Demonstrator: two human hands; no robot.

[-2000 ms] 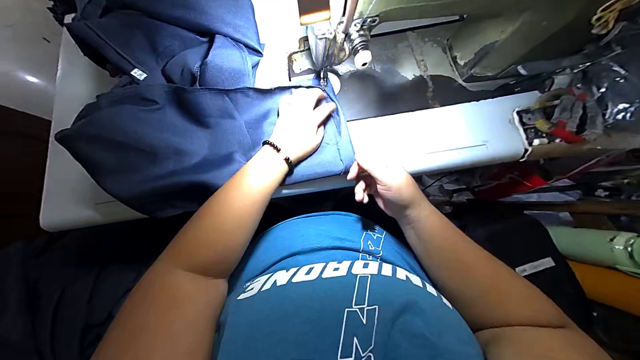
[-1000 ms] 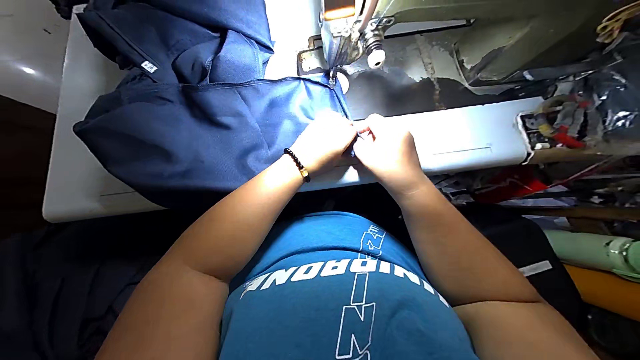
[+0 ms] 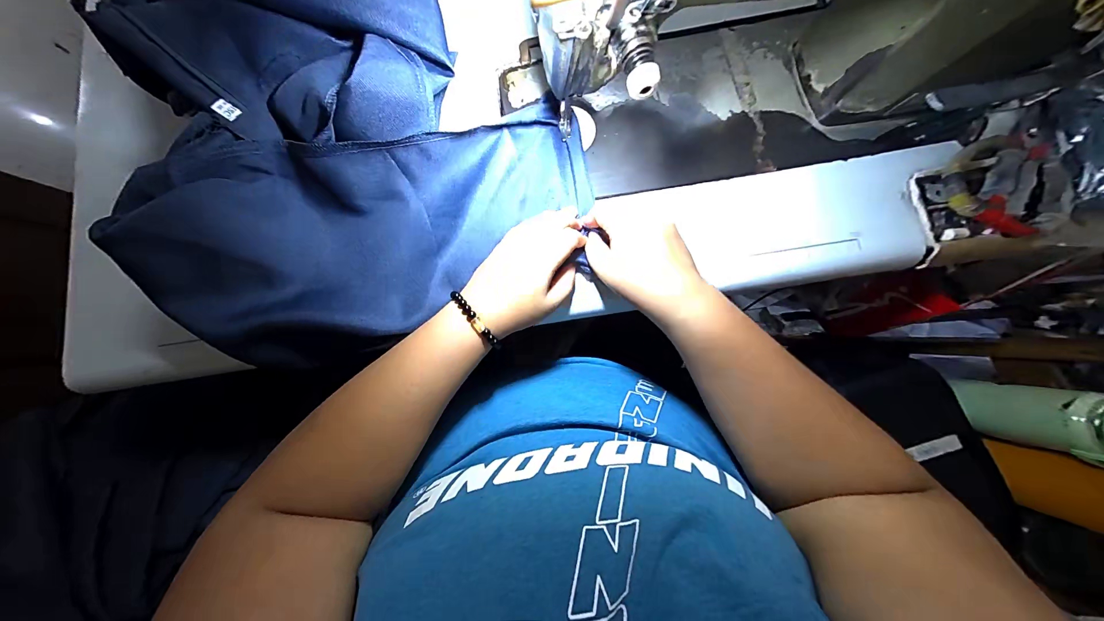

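A dark blue fabric garment (image 3: 345,224) lies over the left part of the white sewing table, and its right edge runs under the needle and presser foot (image 3: 565,121) of a sewing machine (image 3: 586,43). My left hand (image 3: 526,267), with a beaded bracelet at the wrist, pinches that edge just in front of the machine. My right hand (image 3: 642,259) touches it from the right, its fingertips closed on the same edge. A small white label (image 3: 226,109) shows on the bunched part of the garment at upper left. The fingertips partly hide the pinched cloth.
The white table edge (image 3: 776,224) extends rightward to an opening with red and yellow parts (image 3: 992,207). Dark cloth hangs below the table at left. At the right are a green roll (image 3: 1026,414), an orange item (image 3: 1048,483) and plastic-wrapped clutter.
Two seconds ago my left hand lay flat on the cloth near the needle and my right hand was apart from it at the table's edge. Both now meet at the fabric edge, nearer my body.
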